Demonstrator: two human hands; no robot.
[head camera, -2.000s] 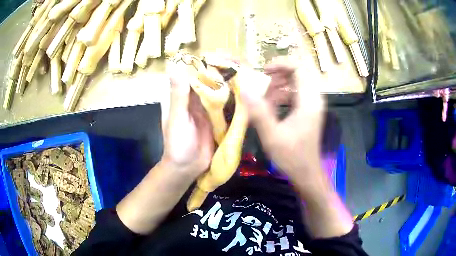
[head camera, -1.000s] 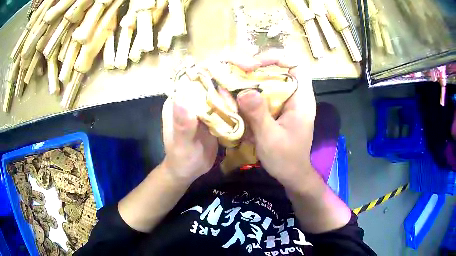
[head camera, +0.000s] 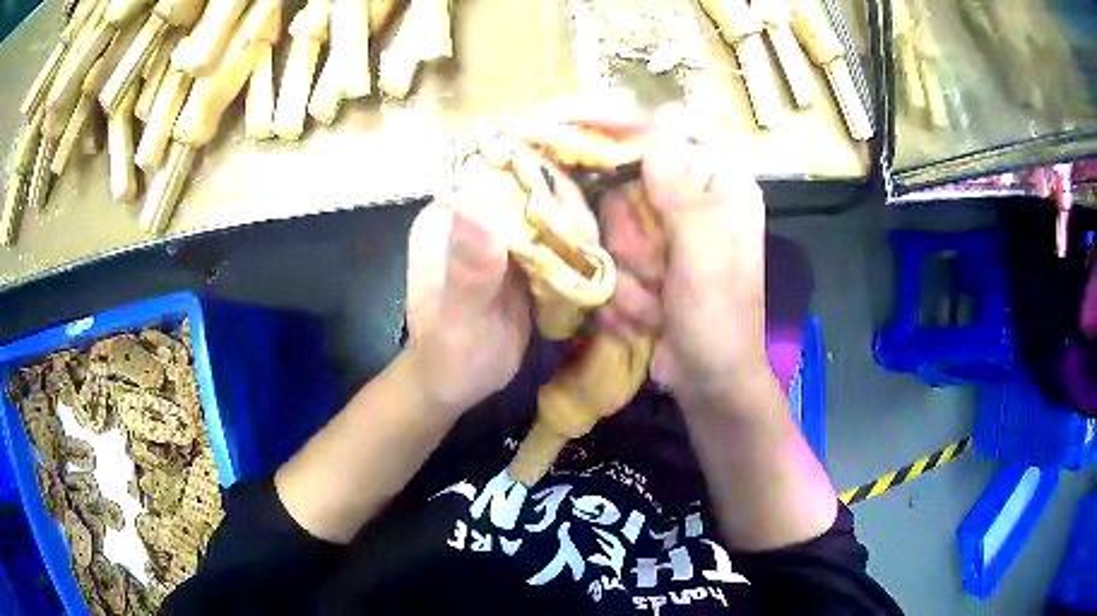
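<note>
My left hand (head camera: 467, 289) is closed around a cream-yellow skeleton foot shell (head camera: 570, 261), its hollow rimmed end facing up. My right hand (head camera: 710, 253) grips a second cream-yellow skeleton piece beside it; its fingers are curled and partly blurred. A skeleton leg bone (head camera: 589, 388) hangs below my hands in front of the black shirt, its narrow end pointing down and left. Where the leg joins the held pieces is hidden by my fingers. The toe ends are washed out by glare.
Many skeleton legs (head camera: 229, 72) are piled on the tan bench (head camera: 505, 72) at upper left, several more (head camera: 782, 54) at upper right. A greyish crusted patch (head camera: 644, 48) lies between. A blue bin (head camera: 202, 361) of brown textured pieces is lower left. A clear panel stands right.
Since one second ago, my right hand has turned upright, with its fingers curled inward. The leg bone now shows below, angled down-left. The foot shell in my left hand has shifted slightly right.
</note>
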